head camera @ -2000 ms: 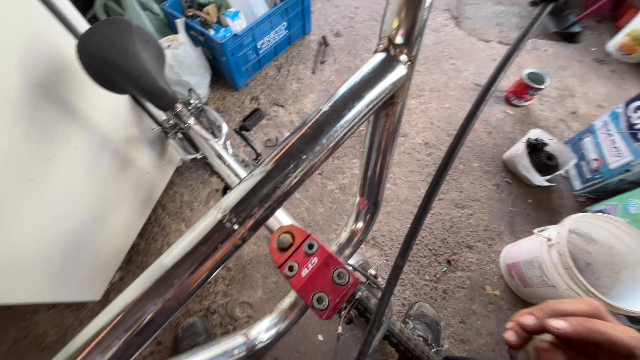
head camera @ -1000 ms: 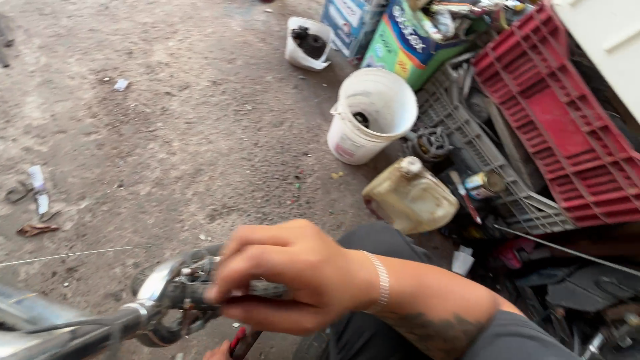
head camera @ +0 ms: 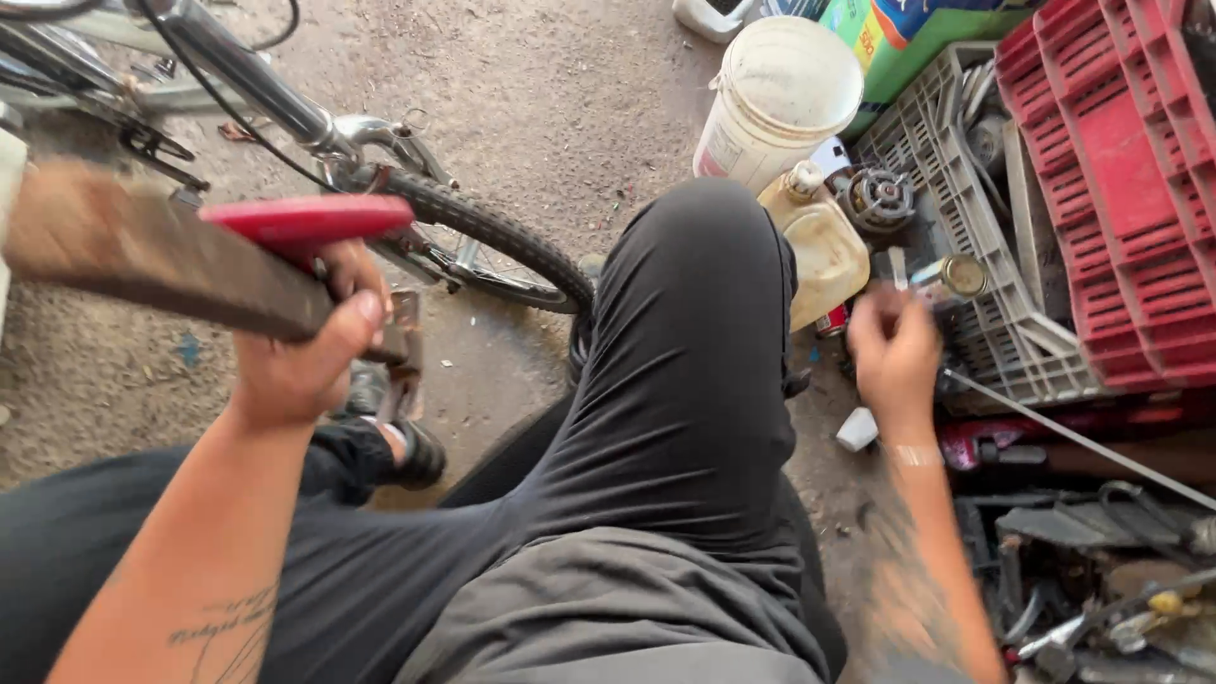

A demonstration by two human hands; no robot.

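Note:
My left hand (head camera: 309, 351) is closed around the end of a long brown piece (head camera: 171, 252) that looks like wood, blurred at its far end. A flat red object (head camera: 309, 218) lies along its upper side, by my fingers. My right hand (head camera: 893, 351) is low on the right side, between a stained plastic jug (head camera: 822, 252) and a grey crate. A pale narrow strip (head camera: 899, 268) rises at its fingertips, beside a small metal can (head camera: 961, 275); blur hides whether the fingers grip it. A bicycle's chrome frame (head camera: 252, 81) and tyred wheel (head camera: 494, 228) are at upper left.
A white bucket (head camera: 788, 85) stands beyond my raised knee. Right of it are a small motor-like part (head camera: 874, 198), the grey plastic crate (head camera: 1021, 366) of parts and a red crate (head camera: 1130, 171). Mixed metal parts (head camera: 1092, 589) fill the lower right. A thin rod (head camera: 1073, 437) crosses there.
The view has swung to the right and down. One second ago a hand was over the bicycle's chrome part; now my right hand is by the can, and my left holds the brown piece.

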